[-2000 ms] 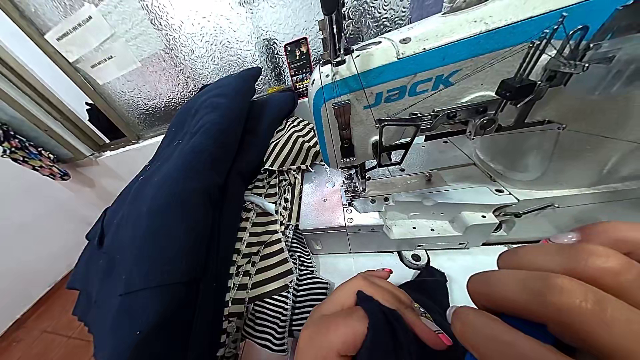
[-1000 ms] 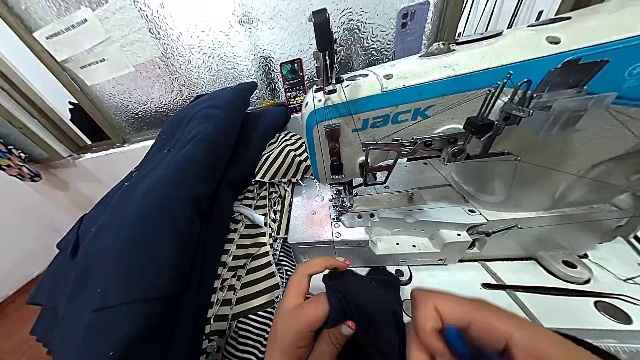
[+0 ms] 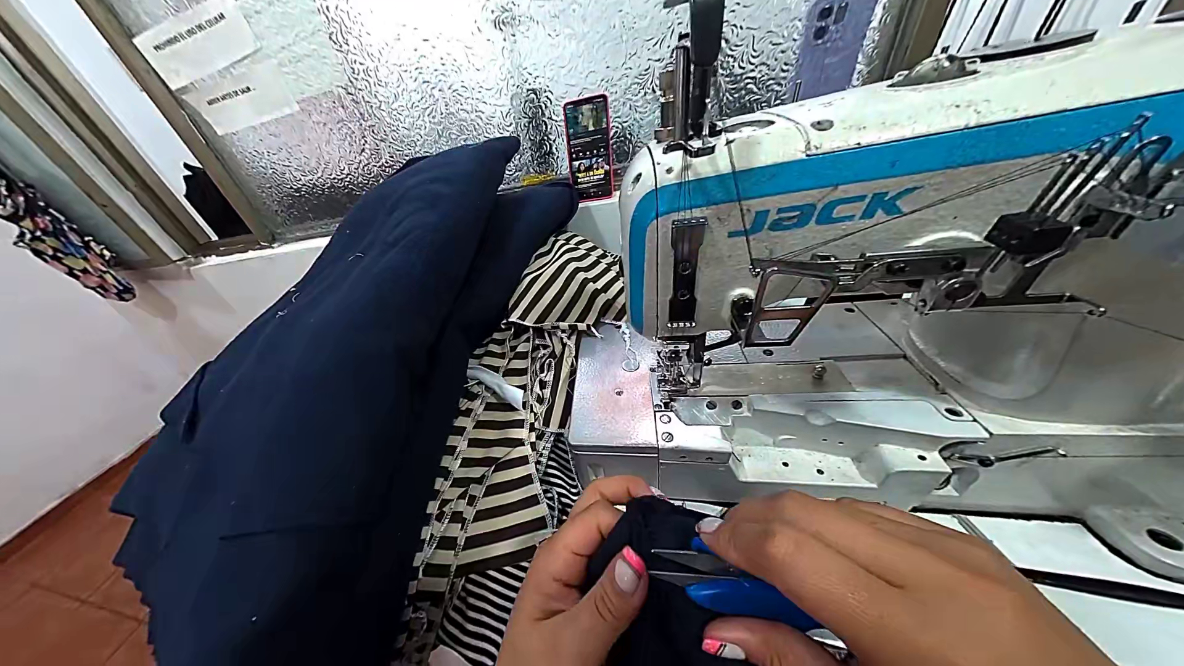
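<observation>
Dark navy fabric (image 3: 661, 615) is bunched in my left hand (image 3: 587, 578), pinched between thumb and fingers at the lower middle. My right hand (image 3: 856, 578) grips a small cutting tool with blue handles (image 3: 749, 598), thread snips or small scissors. Its two metal blades point left and lie parted against the fabric, close to my left thumb. Both hands are just in front of the bed of a white and blue Jack sewing machine (image 3: 823, 217). The needle and presser foot area (image 3: 680, 370) is above and beyond my hands. The fabric's lower part is cut off by the frame's bottom edge.
A tall pile of navy fabric (image 3: 324, 398) stands at the left. Striped fabric pieces (image 3: 499, 453) lie between it and the machine. A phone (image 3: 590, 148) leans upright behind, by textured glass. Black tweezers or a similar thin tool (image 3: 1101, 592) lie at the right.
The blades of the cutting tool now show against the navy fabric; a second ago my right hand was blurred and farther from my left. Both hands stay in front of the machine.
</observation>
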